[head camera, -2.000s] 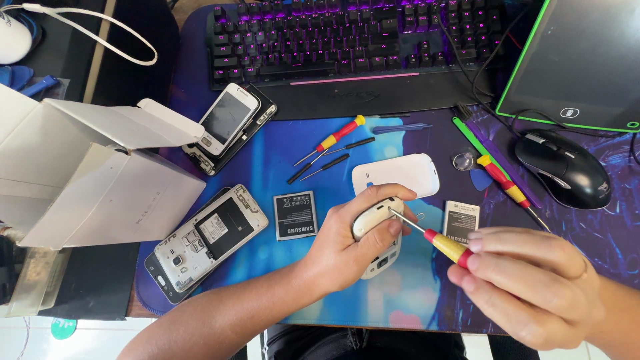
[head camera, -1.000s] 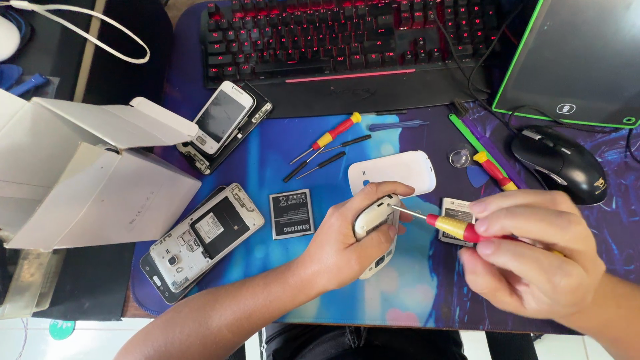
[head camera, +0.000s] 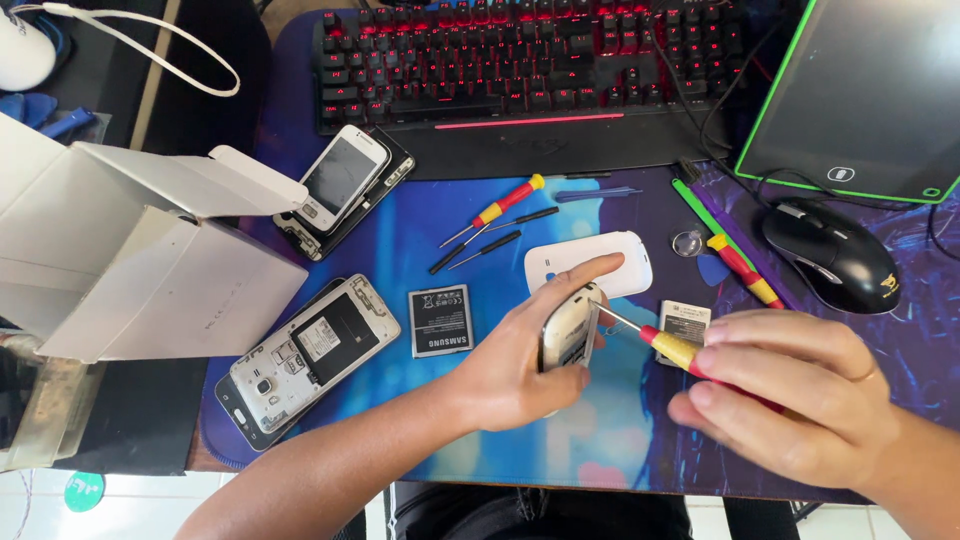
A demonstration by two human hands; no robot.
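Note:
My left hand [head camera: 517, 360] grips a white smartphone [head camera: 568, 330] with its back cover off, tilted on edge above the mat. My right hand [head camera: 802, 397] holds a red and yellow precision screwdriver [head camera: 675, 349], whose tip meets the phone's upper corner edge. Behind the phone lies a white back cover [head camera: 626, 262]. A Samsung phone battery [head camera: 441, 321] rests flat to the left of my left hand. Partly behind my right hand is a second battery [head camera: 684, 322]. Whether the tip sits in a screw or a seam, I cannot tell.
An opened smartphone [head camera: 315, 352] and a white phone [head camera: 345, 176] on a dark phone part lie left, near a white box [head camera: 180, 285]. Several screwdrivers [head camera: 510, 201] and pry tools [head camera: 705, 210] lie behind. A keyboard [head camera: 487, 75], mouse [head camera: 832, 255] and green-framed tablet [head camera: 855, 97] line the back and right.
The phone in my left hand has turned, so more of its opened back shows. The screwdriver tip remains at its upper edge. The keyboard lights have gone from purple to red.

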